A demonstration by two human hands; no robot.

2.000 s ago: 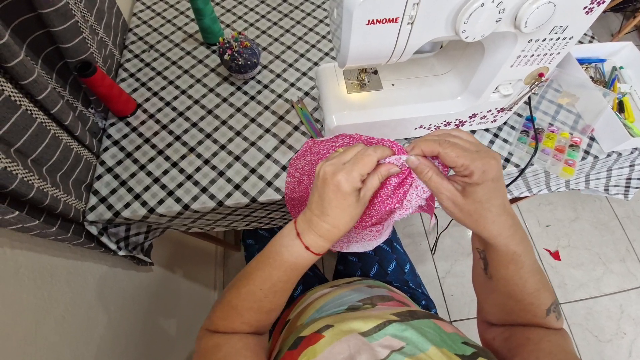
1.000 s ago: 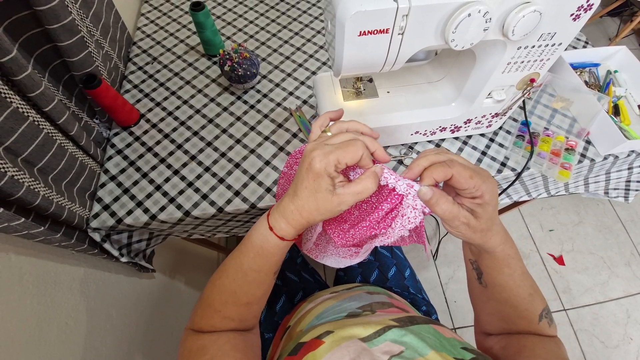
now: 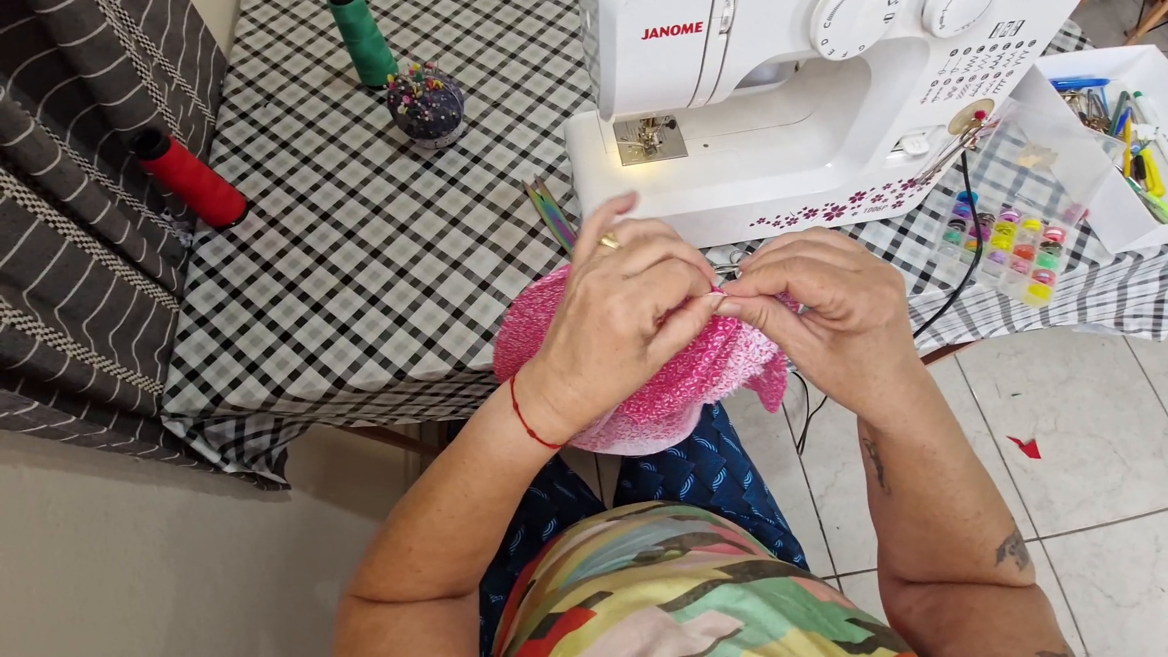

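Pink patterned fabric (image 3: 675, 383) hangs gathered between my hands, over my lap at the table's edge. My left hand (image 3: 630, 310) pinches its upper edge between thumb and forefinger, the other fingers raised. Close beside it, my right hand (image 3: 812, 310) pinches the same edge with thumb and forefinger. The fingertips nearly meet, and whatever small detail lies between them is hidden. Just beyond the hands stands a white Janome sewing machine (image 3: 712, 192), its light on over the needle plate (image 3: 651, 140). Iridescent thread snips (image 3: 549, 214) lie left of it, and metal scissor handles (image 3: 727, 265) show partly behind my fingers.
On the checked tablecloth (image 3: 365, 274) are a pincushion (image 3: 425, 105), a green thread cone (image 3: 362, 41) and a red thread cone (image 3: 190, 178) near the curtain. At right are a bobbin case (image 3: 1008, 242), a white box of tools (image 3: 1122, 214) and a black cable (image 3: 976, 219).
My hands have drawn close together along the fabric's edge since one second ago, when they were a little apart. The metal handles behind them now show more.
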